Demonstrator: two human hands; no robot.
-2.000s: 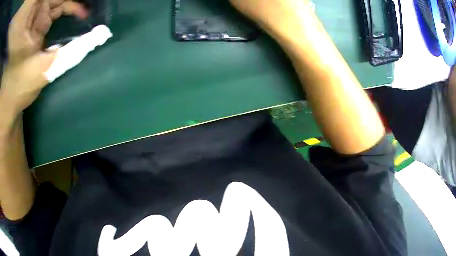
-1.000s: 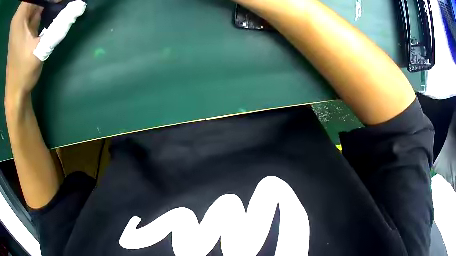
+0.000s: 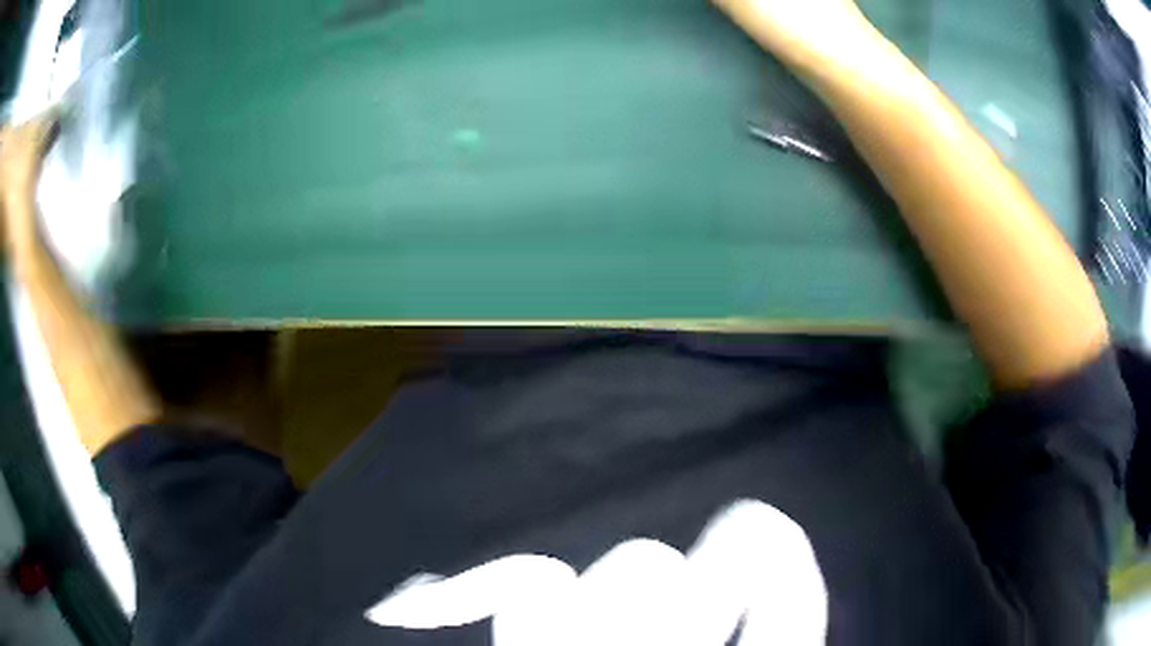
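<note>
The green bench mat (image 3: 505,240) fills the upper middle, with a thin pale front edge. My left hand (image 3: 25,152) is at the far left rim, small and blurred, beside a white surface; what it holds, if anything, cannot be told. My right forearm reaches up over the mat's right part, and the right hand is cut off by the top edge. A dark part with a shiny edge (image 3: 793,141) lies on the mat beside my right forearm, mostly blurred.
A black frame (image 3: 1117,152) is blurred at the right rim. A white, shiny surface (image 3: 95,189) runs along the left side. A dark smudge-like thing (image 3: 366,10) shows at the top left of the mat. A small pale piece (image 3: 998,120) lies right of my forearm.
The view has swung left. My left hand has moved off the mat's upper left to the far left; the dark thing it held no longer shows clearly. My right hand has left the picture at the top.
</note>
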